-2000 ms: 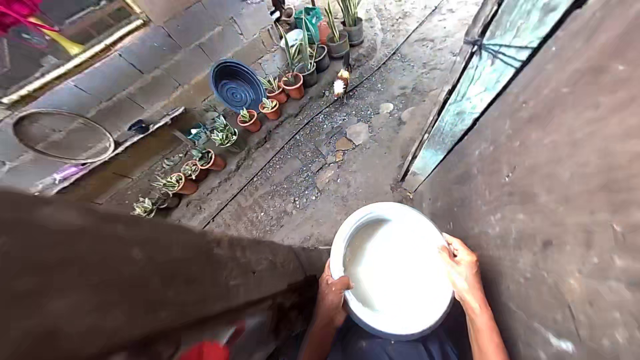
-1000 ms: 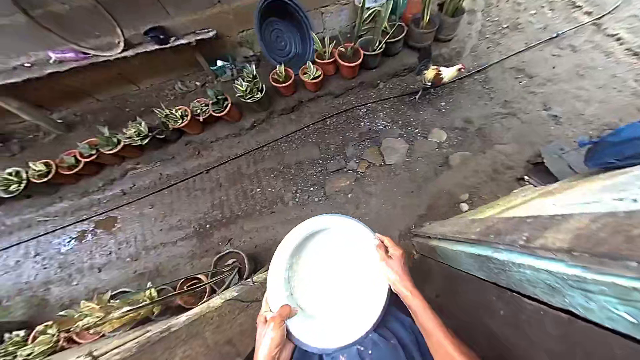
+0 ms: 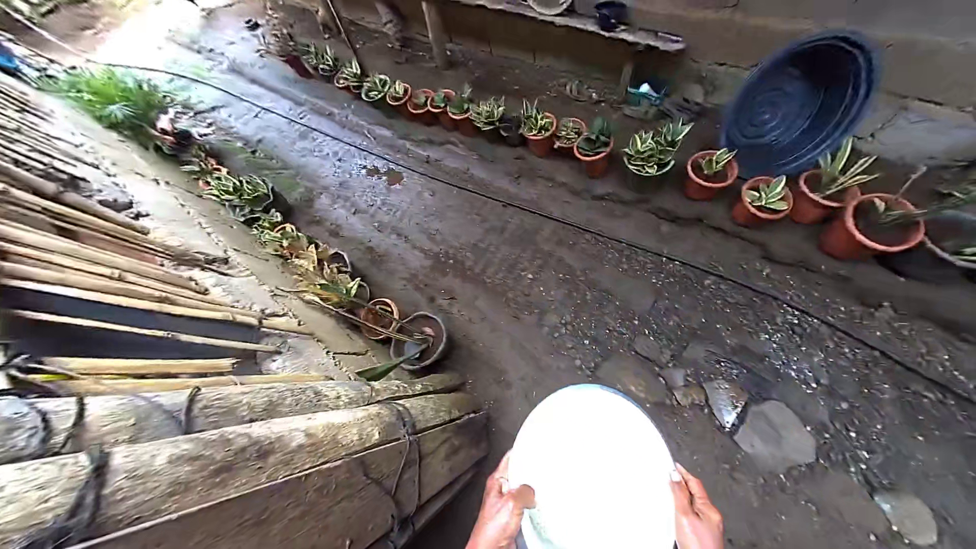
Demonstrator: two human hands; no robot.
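Observation:
A round white basin (image 3: 595,473) is held low in the centre of the head view, very bright, so its contents cannot be made out. My left hand (image 3: 501,507) grips its left side, the thumb over the rim. On the right side my right hand (image 3: 695,509) holds the basin's edge with bent fingers. Both wrists run out at the bottom of the view. Below the basin lies dark, wet ground with flat stones (image 3: 776,436) to its right.
Wooden beams (image 3: 229,457) tied with cord and bamboo poles (image 3: 114,263) stand at left, beside potted plants (image 3: 380,316). A black hose (image 3: 534,212) crosses the muddy path. Beyond it, more potted plants (image 3: 711,174) and a large dark blue tub (image 3: 801,103) line a block wall.
The view has swung strongly left along the path. The basin stays in both hands, now beyond the doorway posts seen earlier. The rooster and the blue-green post are out of view.

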